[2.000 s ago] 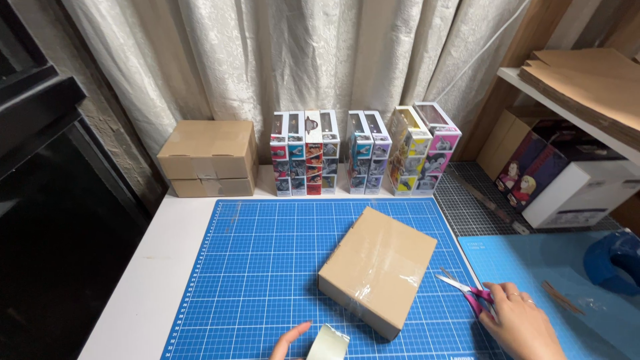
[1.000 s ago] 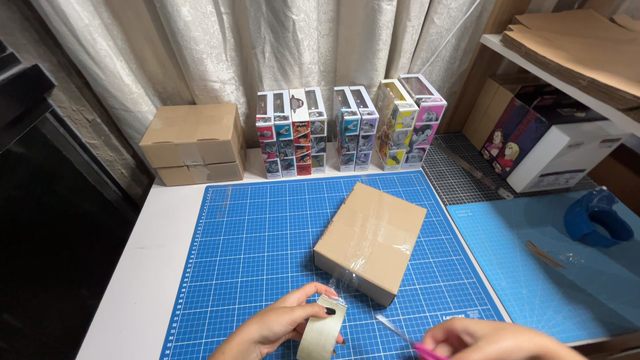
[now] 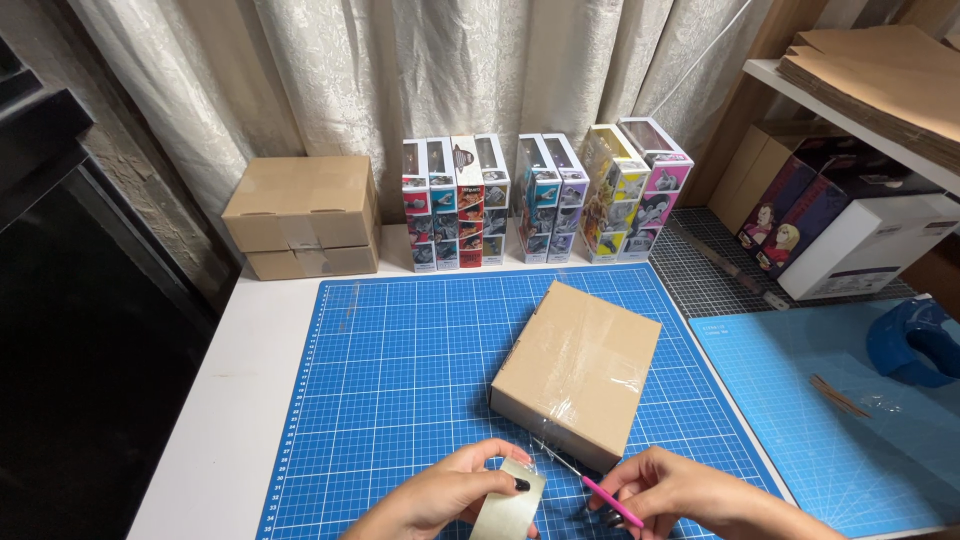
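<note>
A cardboard box (image 3: 581,360) with clear tape across its top and near side rests at an angle on the blue cutting mat (image 3: 420,360). My left hand (image 3: 465,487) grips a roll of packing tape (image 3: 510,499) just in front of the box. From the roll, a short clear strip reaches toward the box's near side. My right hand (image 3: 660,491) holds scissors with pink handles (image 3: 611,500). Their blades point left, at the tape between roll and box. Whether the blades touch the tape is hard to tell.
Two stacked cardboard boxes (image 3: 300,214) stand at the back left. Several figure boxes (image 3: 469,217) line the mat's far edge. A lighter blue mat (image 3: 795,405) at right bears a blue tape dispenser (image 3: 911,341) and brown scraps (image 3: 840,396). Flat cardboard (image 3: 877,82) lies on the shelf.
My right hand has lifted the scissors from the mat's right side and brought them left to the box's near side. My left hand has taken hold of the tape roll.
</note>
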